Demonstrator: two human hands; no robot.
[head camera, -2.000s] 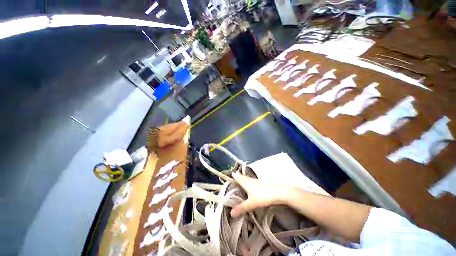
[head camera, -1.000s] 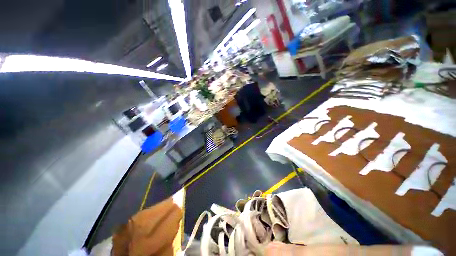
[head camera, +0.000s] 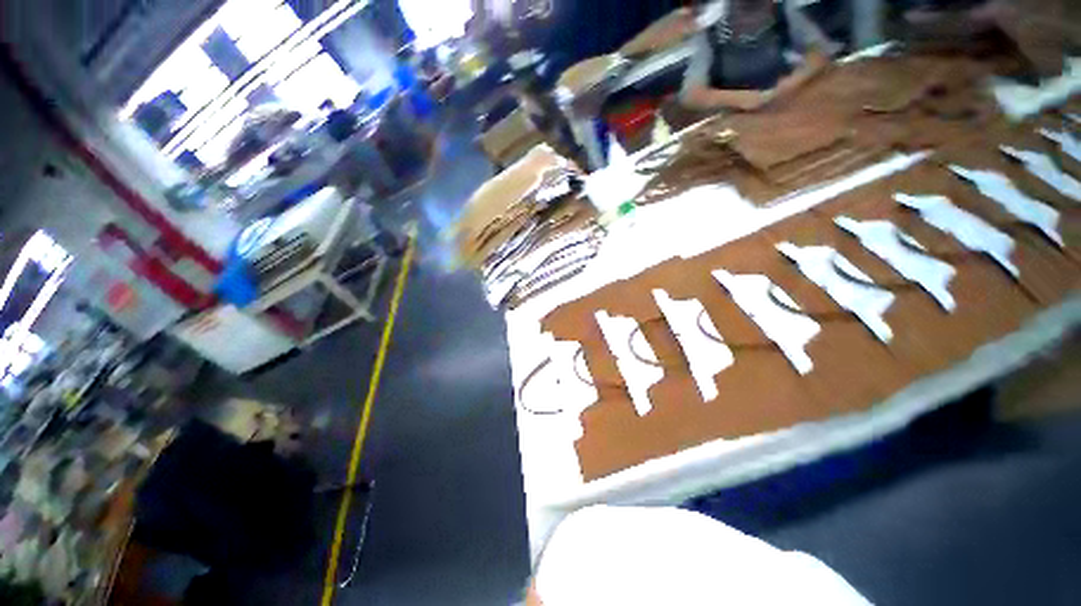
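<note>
A white sleeve (head camera: 688, 556) of my own arm is at the bottom edge, with a small strip of skin at its left end. Neither my left hand nor my right hand shows. The beige bundle with straps is out of view. In front of me is a white-covered table (head camera: 548, 462). Brown leather sheets (head camera: 640, 440) lie on it. Several white cut pieces (head camera: 771, 317) lie in a row on the leather, some with a thin dark curved line.
A person (head camera: 747, 59) is at the table's far side. Layered brown and white sheets (head camera: 539, 243) are piled at its far left corner. A dark floor with a yellow line (head camera: 377, 385) runs left of the table. A white stand (head camera: 326, 282) and a dark object (head camera: 225, 509) are farther left.
The view has swung to the right, and the white-covered table now fills the right side. The beige bundle with straps and my hand on it have left the picture.
</note>
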